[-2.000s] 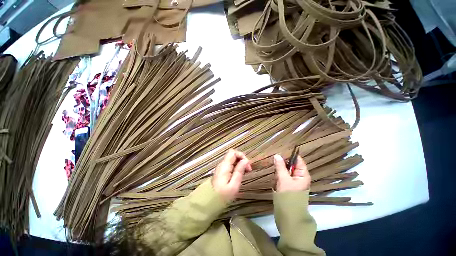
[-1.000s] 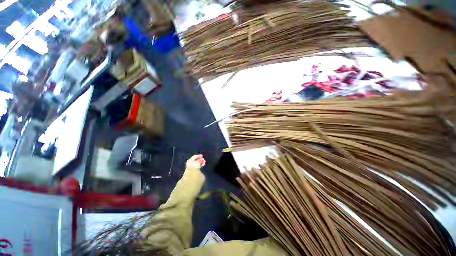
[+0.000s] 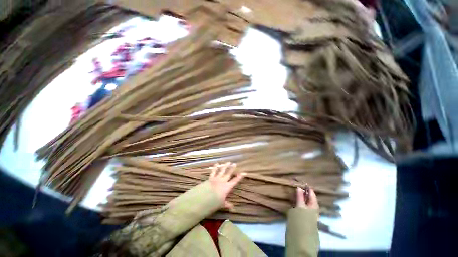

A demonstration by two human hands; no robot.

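Observation:
Many narrow brown straps (image 3: pixel 150 196) lie side by side in front of me, running left to right. My left hand (image 3: pixel 223 184) rests on top of them with its fingers spread, holding nothing that I can see. My right hand (image 3: pixel 307 197) is to its right, over the right part of the straps, with its fingers closed on small dark thread snips (image 3: pixel 303 186). Only a blurred part of the snips shows; the fingers hide the rest. A strap runs from near my left hand towards my right hand; whether the right fingers touch it is unclear.
Another strap bundle (image 3: pixel 135 108) fans out at the left, with one more at the far left (image 3: pixel 30 55). Patterned cloth (image 3: pixel 120 62) and a dark flat object (image 3: pixel 99 95) lie between. Looped straps (image 3: pixel 351 85) are piled at the right, brown panels (image 3: pixel 273 12) behind.
The view has swung from the floor at the left back to the table. My left hand, out beyond the table edge a second ago, now lies on the straps. My right hand is in view again.

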